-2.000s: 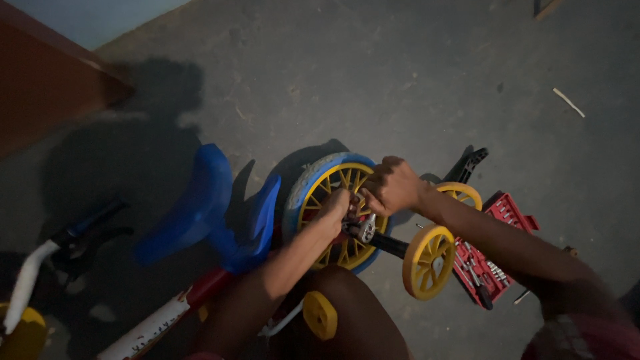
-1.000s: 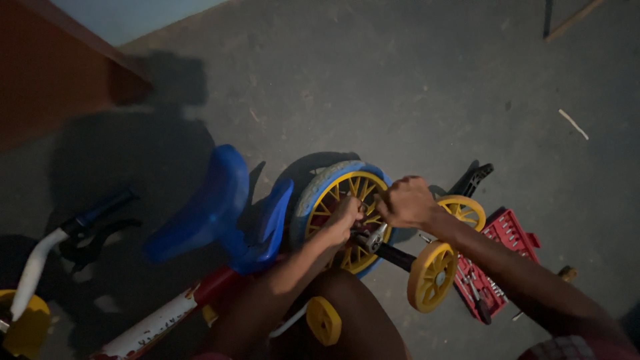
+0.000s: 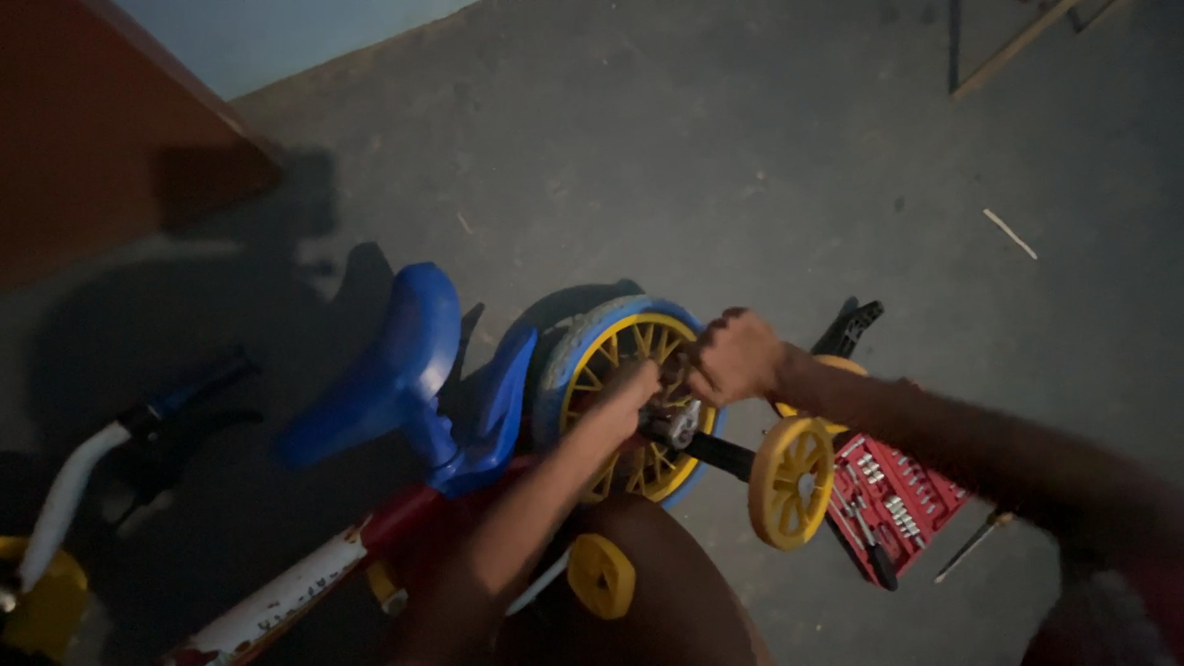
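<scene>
A child's bicycle lies on its side, its blue-tyred rear wheel with yellow spokes [image 3: 599, 347] between my knee and the floor. My left hand [image 3: 636, 393] has its fingers closed at the wheel hub, just above the metal axle plate [image 3: 684, 425]. Beside it, my right hand [image 3: 735, 356] is curled in a fist over the wheel's right edge. Whether either one grips a small part is hidden by the fingers and blur. A black arm [image 3: 723, 455] runs from the hub to a yellow training wheel [image 3: 792, 483]. The blue saddle [image 3: 407, 342] lies left of the wheel.
A red socket set case [image 3: 902, 499] lies open at the right, with a screwdriver [image 3: 967, 548] beside it. Near it are a second yellow wheel [image 3: 840, 368] and a black bracket [image 3: 860, 319]. The handlebar [image 3: 69, 495] is at the far left, a yellow pedal [image 3: 601, 575] by my knee.
My right hand has risen slightly away from the hub compared with the earliest frame. My left hand stays at the hub, and the bicycle looks unmoved.
</scene>
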